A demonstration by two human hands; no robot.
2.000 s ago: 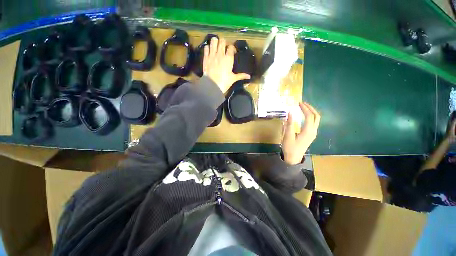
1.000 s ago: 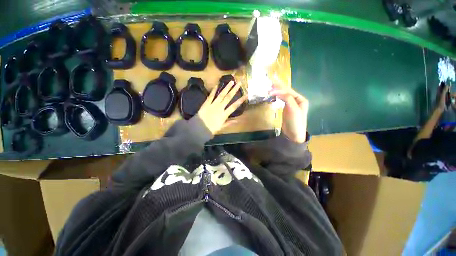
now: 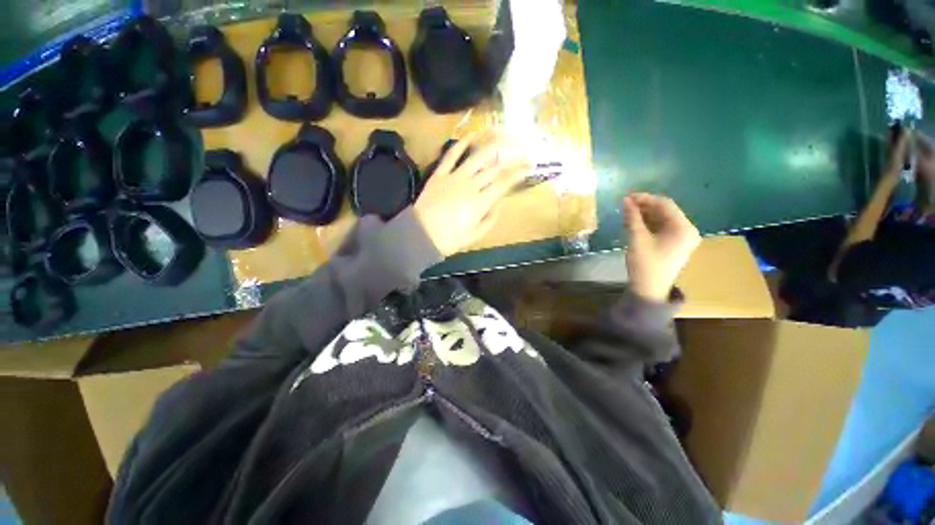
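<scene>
My left hand point(image 3: 468, 193) is spread over the right part of the cardboard sheet point(image 3: 410, 256), its fingers apart, partly covering a black housing at the right of the near row. Three assembled housings with closed black centres point(image 3: 305, 174) lie to its left. The far row has three open black frames point(image 3: 293, 68) and one closed housing point(image 3: 445, 59). My right hand point(image 3: 659, 242) is near the bench's front edge, right of the sheet, its fingers curled together; whether it holds something small cannot be told. A bright fixture with white wrap point(image 3: 533, 62) stands right of the rows.
Several open black frames point(image 3: 157, 159) crowd the green bench at the left. Open cartons stand below the bench at left point(image 3: 144, 410) and right point(image 3: 810, 410); the right one holds dark parts. Another person's arm point(image 3: 871, 205) is at the far right.
My right hand has moved away from the fixture, right and toward the bench edge. My left hand has moved slightly right. The bench view has shifted upward and left.
</scene>
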